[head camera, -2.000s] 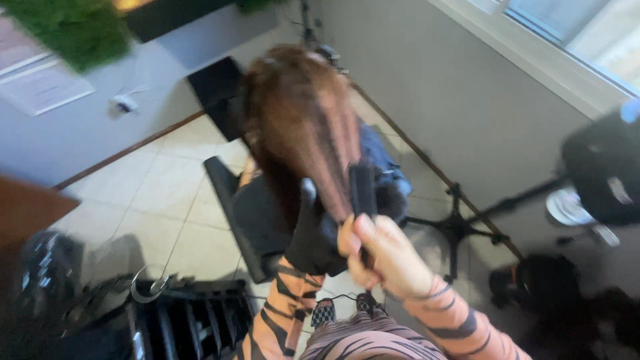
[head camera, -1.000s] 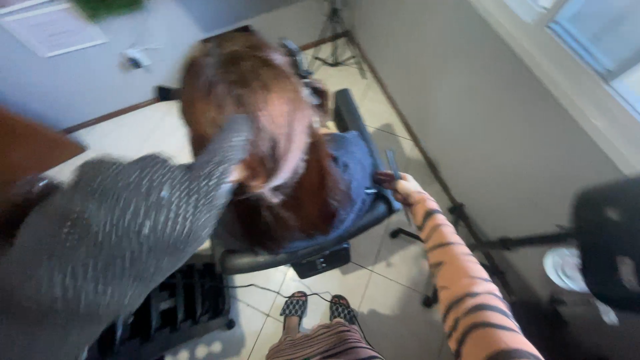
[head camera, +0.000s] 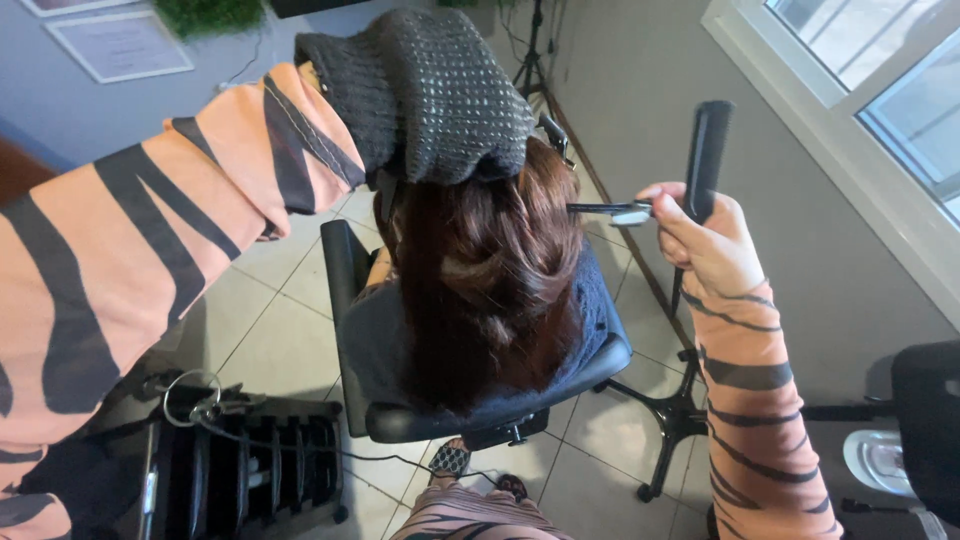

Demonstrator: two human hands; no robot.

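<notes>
A person with long reddish-brown hair (head camera: 495, 300) sits in a black salon chair (head camera: 427, 424), a dark blue towel (head camera: 367, 337) around the shoulders. Over the top of the head is my left hand (head camera: 465, 97) in a dark grey knitted glove with pale dots; its fingertips and anything in them are hidden. At the right, my right hand (head camera: 697, 232) grips a black comb (head camera: 707, 154), which stands roughly upright. A thin dark tool with a pale part (head camera: 615, 210), perhaps a razor or clip, runs from its fingers to the hair. A dark hair clip (head camera: 555, 139) sits at the head's right side.
A black trolley (head camera: 262, 457) with a metal ring and a cable stands at the lower left. A black wheeled base (head camera: 675, 412) is on the tiled floor at the right, near a dark seat (head camera: 930, 420). A window (head camera: 862, 97) is at upper right, a tripod (head camera: 531, 60) at the back.
My left hand has moved from the back of the hair to over the top of the head. The right hand, low beside the chair a second ago, is now raised beside the hair.
</notes>
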